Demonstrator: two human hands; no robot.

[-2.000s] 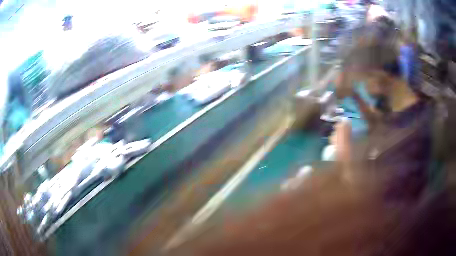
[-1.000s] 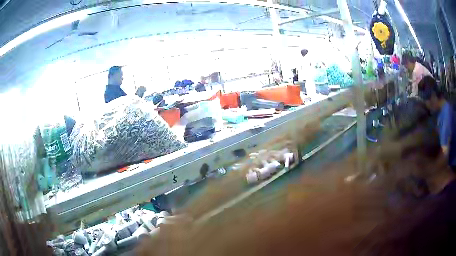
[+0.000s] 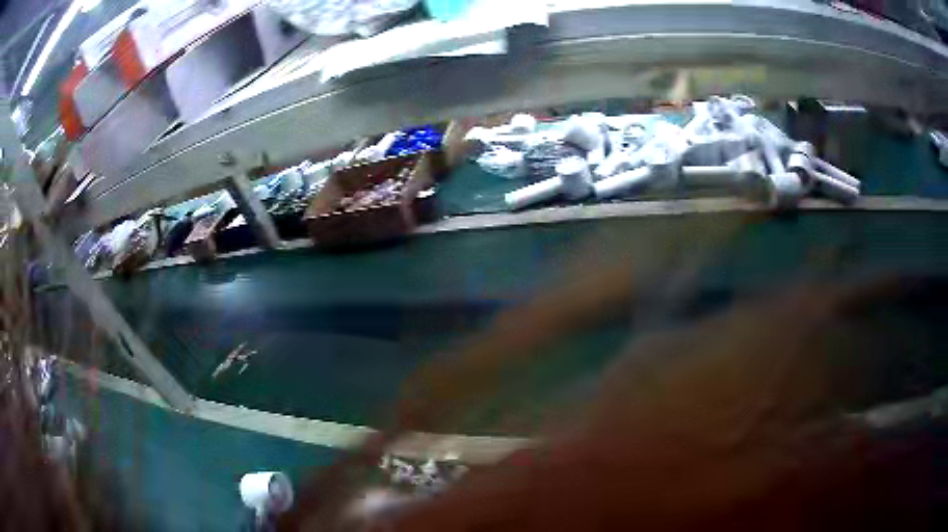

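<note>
No hand shows clearly; blurred reddish-brown strands, likely hair, cover the lower middle and right. Nearest in front, a white fan body [image 3: 266,493] lies on the teal-green bench [image 3: 135,442] at the bottom left, its round head up and its handle cut off by the lower edge. Right of it, partly behind the strands, is a small cluster of pale pieces [image 3: 421,471]. Beyond the pale rail [image 3: 270,424] runs the dark green conveyor belt [image 3: 343,358], with a small pale item [image 3: 235,360] on it. Across the belt is a pile of white fan bodies [image 3: 665,156].
An open brown box [image 3: 364,203] of small pinkish pieces stands left of the pile, with bright blue parts [image 3: 418,139] behind it. A dark grey box [image 3: 832,140] stands to the right. A pale slanted post [image 3: 114,317] crosses the left side below the metal shelf [image 3: 582,73].
The view has swung down and towards the belt. The distant people and the large clear bag have left the picture; the brown box, the dark grey box and the near fan body now show.
</note>
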